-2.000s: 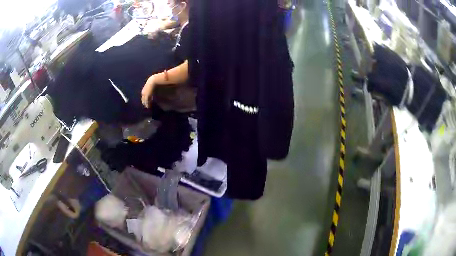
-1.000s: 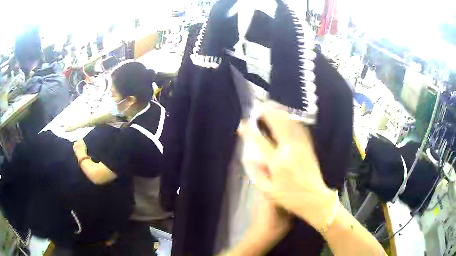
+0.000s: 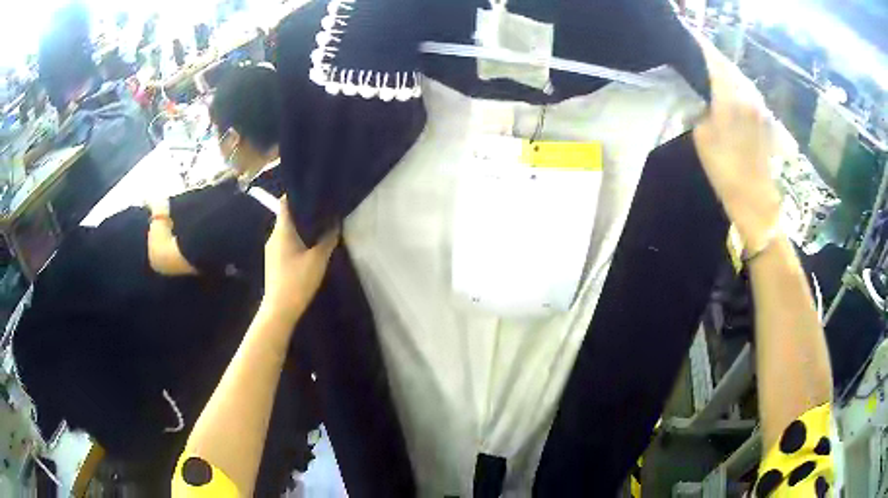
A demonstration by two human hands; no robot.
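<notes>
A dark garment [image 3: 633,263] with a pale lining [image 3: 419,263] hangs open in front of me on a white hanger [image 3: 584,66]. White scalloped trim [image 3: 370,86] edges its collar at the upper left. A white paper tag [image 3: 526,233] with a yellow part hangs inside, in front of the lining. My left hand [image 3: 297,253] is closed on the left front edge. My right hand [image 3: 735,146] holds the collar edge at the upper right. The top of the hanger is cut off by the picture's edge.
A person [image 3: 234,126] in dark clothes is at the left, among piled dark cloth [image 3: 117,340]. Sewing stations and more dark cloth [image 3: 852,302] stand at the right. Metal frame parts [image 3: 706,409] show low behind the garment.
The garment's front has been spread apart, showing the lining, hanger and tag. My hands have moved from close together at the middle to opposite sides of the garment.
</notes>
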